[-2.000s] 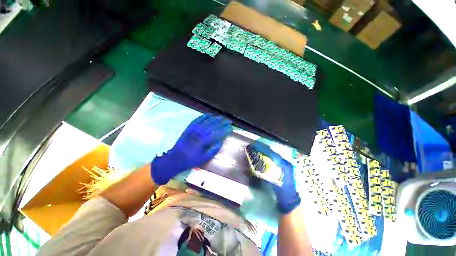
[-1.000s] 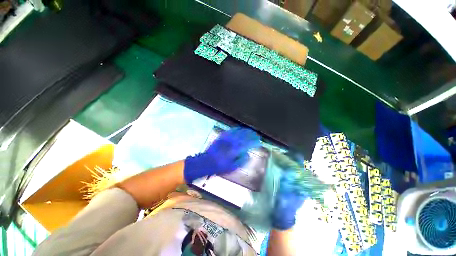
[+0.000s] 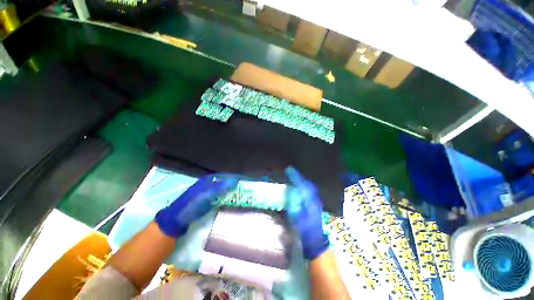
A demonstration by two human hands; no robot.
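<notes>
A green circuit board strip, solder side up, is held level between my two blue-gloved hands, just beyond the metal plate. My left hand is at its left end and my right hand at its right end. The fingertips are blurred and partly hidden. More green strips lie in rows on the black foam. Strips with yellow parts lie component side up on the right.
A brown cardboard piece lies behind the green rows. A white desk fan stands at the lower right. An open box with thin sticks is at the lower left. Blue bins stand at right.
The view has tilted up. A green strip, blurred by my right hand before, is now between both hands beyond the plate. My left hand has moved off the plate to the strip's left end.
</notes>
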